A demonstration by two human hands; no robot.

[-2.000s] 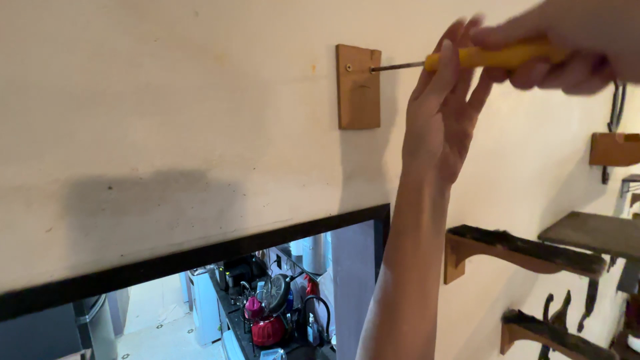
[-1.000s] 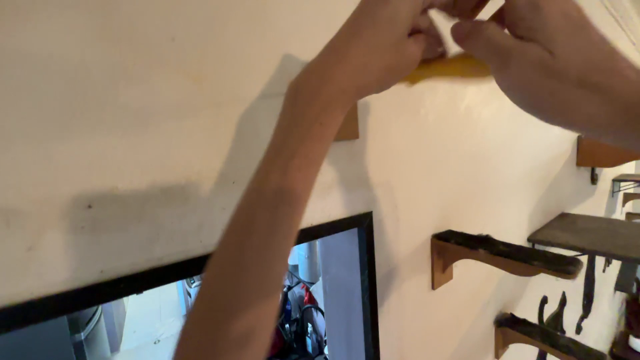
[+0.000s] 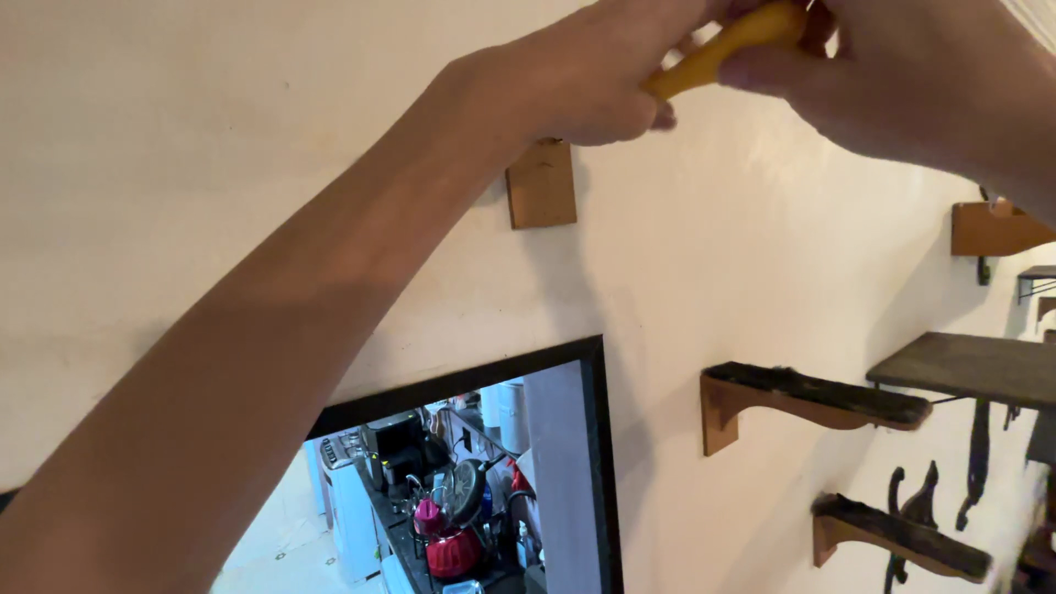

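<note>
At the top of the head view my left hand is at the yellow screwdriver handle, its fingers partly cut off by the frame edge. My right hand grips the same handle from the right. The screwdriver's shaft does not show. Below my left wrist, a small wooden block is fixed flat to the wall; my forearm and hand hide its upper part. What the left fingers hold besides the handle cannot be made out.
A dark frame borders an opening or mirror showing a kitchen with a red pot. At right, wooden brackets with dark tops, a dark shelf and another wooden bracket stick out from the wall.
Two seconds ago the screwdriver's shaft reached a screw on the wooden block. Both hands and the screwdriver have since moved up and away from it, and my left forearm now crosses the view.
</note>
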